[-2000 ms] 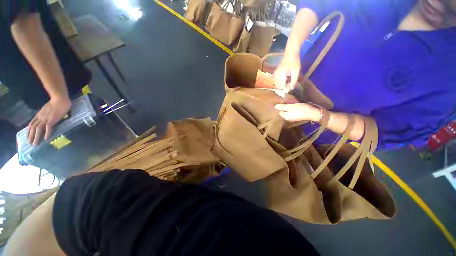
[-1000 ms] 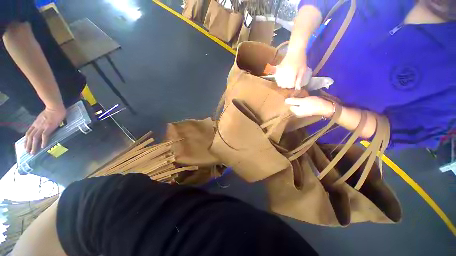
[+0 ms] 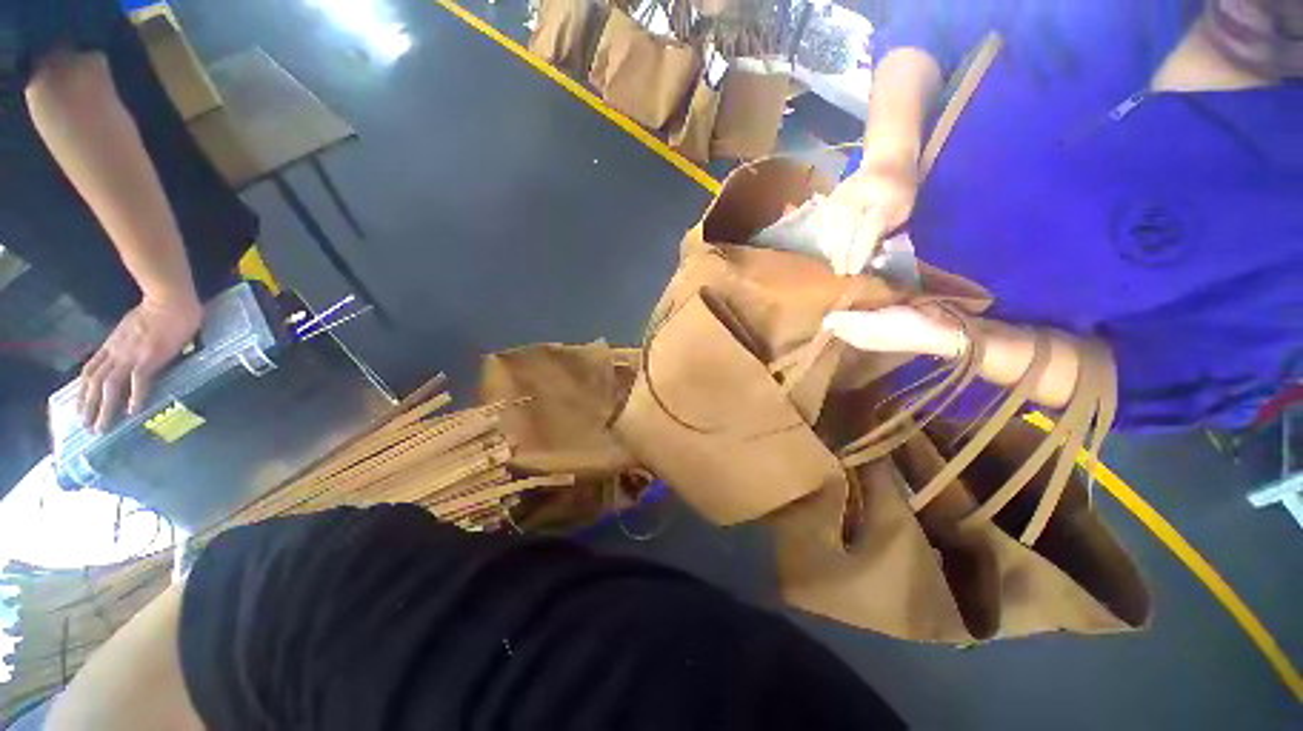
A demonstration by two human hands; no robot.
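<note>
Neither of my hands is in view; only my black sleeve (image 3: 529, 628) and some bare arm show along the bottom and lower left. Nearest in front of me are brown tote bags (image 3: 736, 429) with strap handles (image 3: 1007, 464). They hang from the forearm of another person in blue (image 3: 1029, 214). That person's hands (image 3: 872, 214) are at the open top of one bag, with a crumpled pale item under the fingers. A strap bundle (image 3: 415, 464) of many thin brown strips lies beyond my sleeve.
At left, another person's hand (image 3: 140, 357) rests on a clear-grey plastic box (image 3: 236, 336) with a yellow sticker. A small table (image 3: 272, 122) stands behind. More brown bags (image 3: 643, 64) are at the top. Yellow floor lines (image 3: 572, 100) cross the dark floor.
The other person's hands shift at the bag's opening, and the orange piece seen there earlier no longer shows clearly. The front bag's panel has slumped slightly. The hand on the box stays in place.
</note>
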